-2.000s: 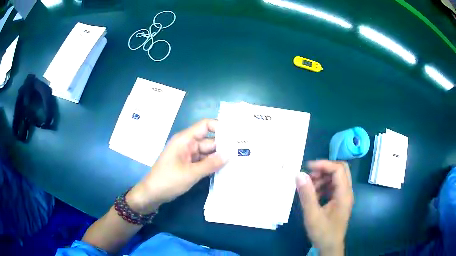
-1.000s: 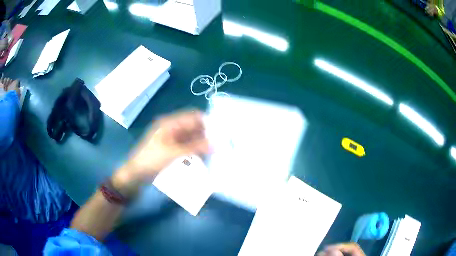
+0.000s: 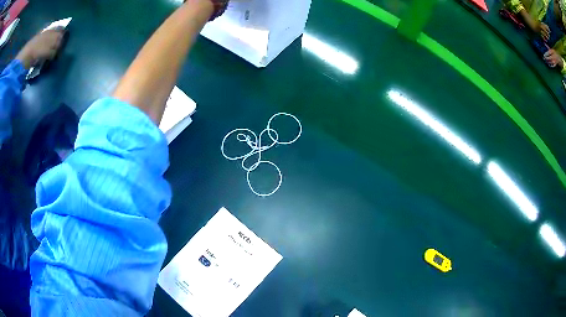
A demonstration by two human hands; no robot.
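My left arm in its blue sleeve reaches up and forward over the table. Its wrist, with the bead bracelet, is at the top edge, and my left hand is cut off beyond it. A large white block or box stands beside that wrist. A single white printed booklet with a small dark blue logo lies flat at lower centre-left. A thick white stack is partly hidden behind my forearm. My right hand is out of the picture.
Tangled white rubber bands lie in the middle. A yellow device with a dark display lies at the right. A black soft bundle is at the left. Another person's hand is at upper left; more people's hands show at upper right.
My left arm has swung up and forward; the white sheets it held are no longer in view. The view has shifted, and my right hand, blue roll and small booklet stack have left the picture.
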